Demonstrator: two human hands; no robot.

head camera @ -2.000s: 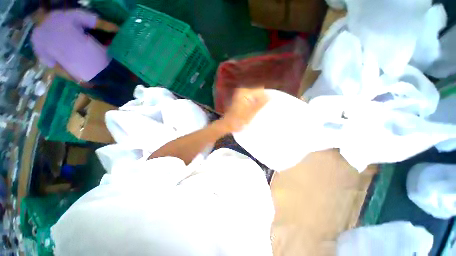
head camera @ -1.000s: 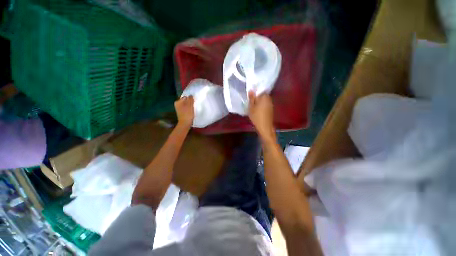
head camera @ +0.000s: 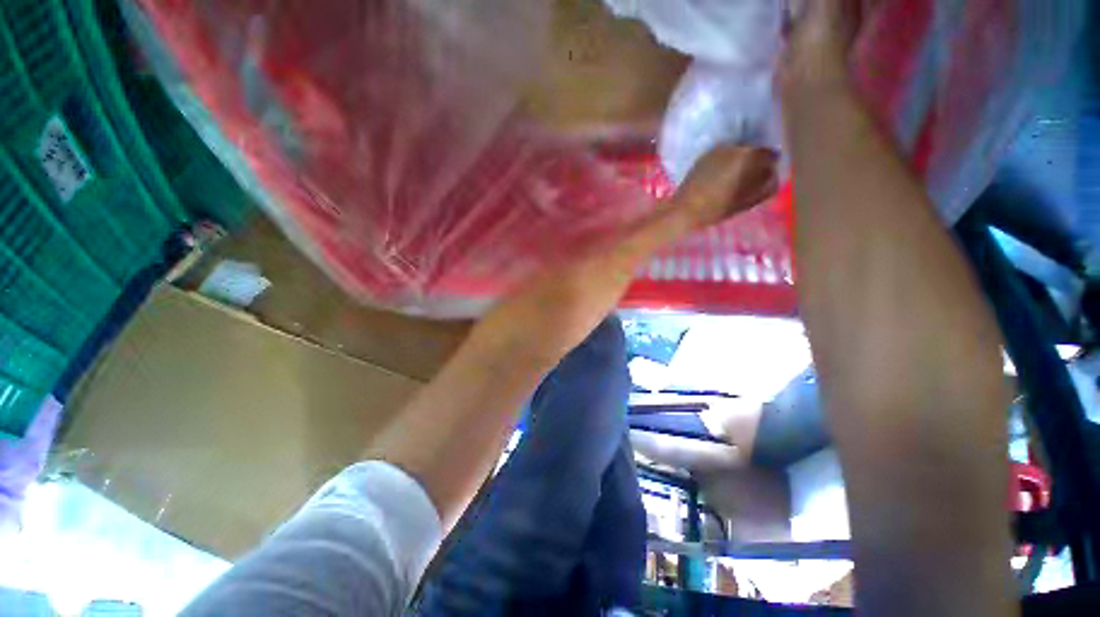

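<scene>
A red crate with a clear liner over its rim fills the upper part of the view. My left hand is inside it, closed on the lower end of a white wrapped part. My right hand is at the top edge, beside more white wrapping. Its fingers are blurred and cut off by the edge, so its grip cannot be made out. Brown cardboard shows inside the crate.
A slotted green crate stands at the left edge. A large brown carton lies at the lower left. My dark-trousered leg is below the red crate. Dark frame bars and a person's blurred limb are at the lower right.
The view has moved down close over the red crate. Both hands have gone deeper into it with the white parts; they are nearer together, and the ring-shaped opening no longer shows.
</scene>
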